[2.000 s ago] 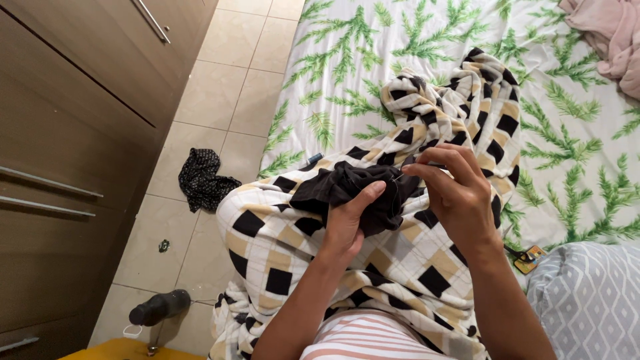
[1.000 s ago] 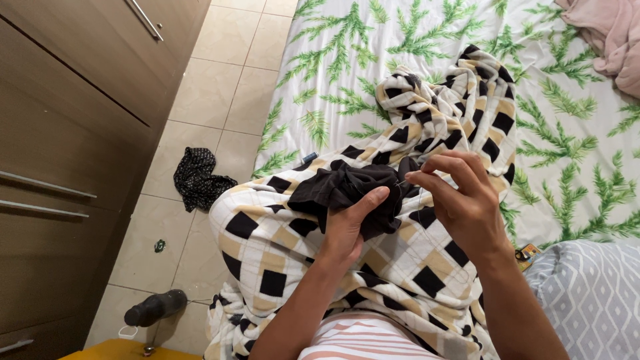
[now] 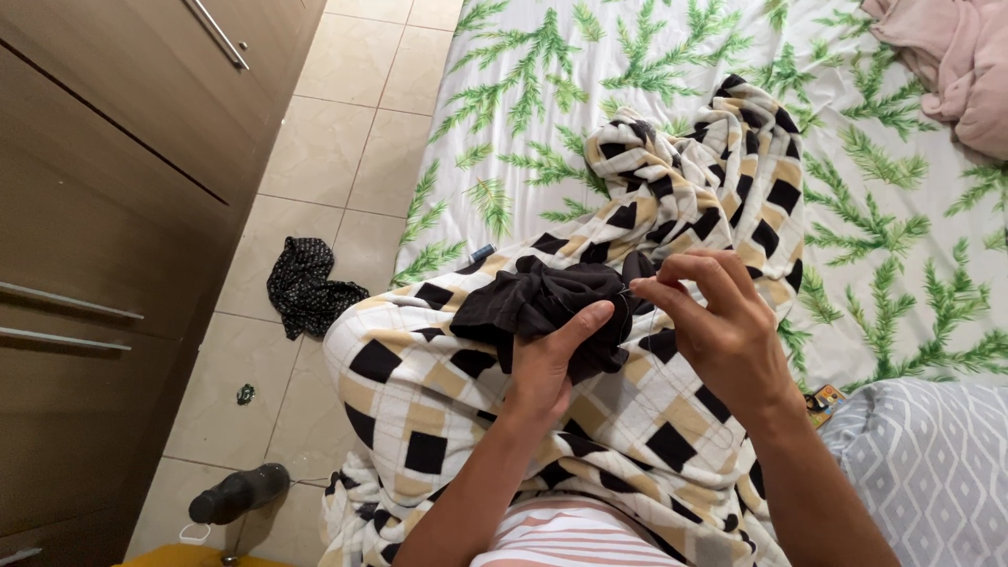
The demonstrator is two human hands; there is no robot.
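Bunched over my lap is a black cloth (image 3: 543, 295), gripped in my left hand (image 3: 551, 358) with the thumb on top. At the cloth's right edge my right hand (image 3: 709, 315) pinches something very small between thumb and fingertips, perhaps a needle; it is too small to tell. A thin thread (image 3: 650, 339) hangs near those fingertips and loops down over the checked blanket (image 3: 669, 445) covering my legs. A spool of dark thread (image 3: 482, 253) lies at the blanket's edge, beyond the black cloth.
The bed bears a leaf-print sheet (image 3: 535, 71), a grey patterned pillow (image 3: 929, 465), a small orange packet (image 3: 825, 403) and a pink blanket (image 3: 961, 71). On the tiled floor lies a dotted black cloth (image 3: 307, 287), with a dark bottle (image 3: 240, 494) nearer me. Wooden drawers (image 3: 87, 220) stand at left.
My right hand has stayed near the right edge of the black cloth, its fingers shifting slightly. My left hand keeps its hold on the cloth.
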